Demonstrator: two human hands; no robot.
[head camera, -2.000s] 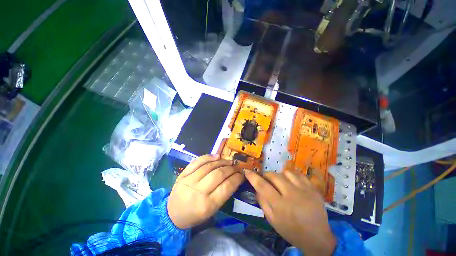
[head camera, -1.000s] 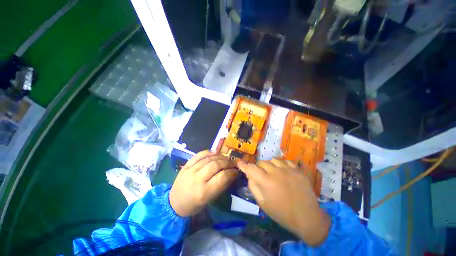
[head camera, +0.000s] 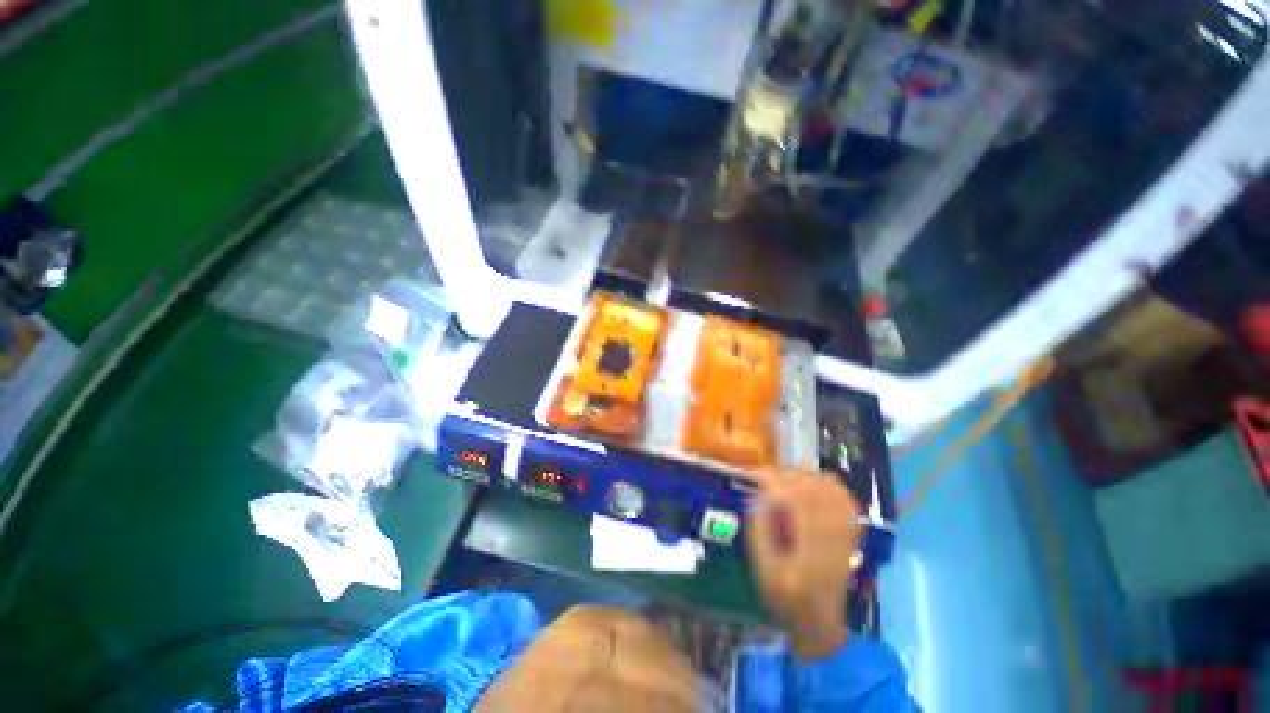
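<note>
The left orange fixture (head camera: 609, 365) with a dark round centre and the plainer right orange fixture (head camera: 734, 392) lie on the machine's silver plate (head camera: 676, 376). My right hand (head camera: 804, 543) is at the front panel's right end, just right of the green-lit button (head camera: 719, 525). It is blurred and its fingers look curled; whether it holds anything is hidden. My left hand (head camera: 599, 663) is low at the bottom edge, blurred and partly cut off, below the panel. Its fingers cannot be made out.
The blue control panel (head camera: 625, 497) has red displays. Clear plastic bags (head camera: 334, 417), a crumpled white wipe (head camera: 329, 541) and a blister tray (head camera: 295, 265) lie left. The white machine frame (head camera: 449, 209) rises behind. A white slip (head camera: 644, 546) hangs below the panel; small metal parts (head camera: 841, 436) sit right.
Both hands have left the left fixture's near end. My right hand has moved right to the panel's button end, my left hand down towards me. The view has shifted, showing the front panel.
</note>
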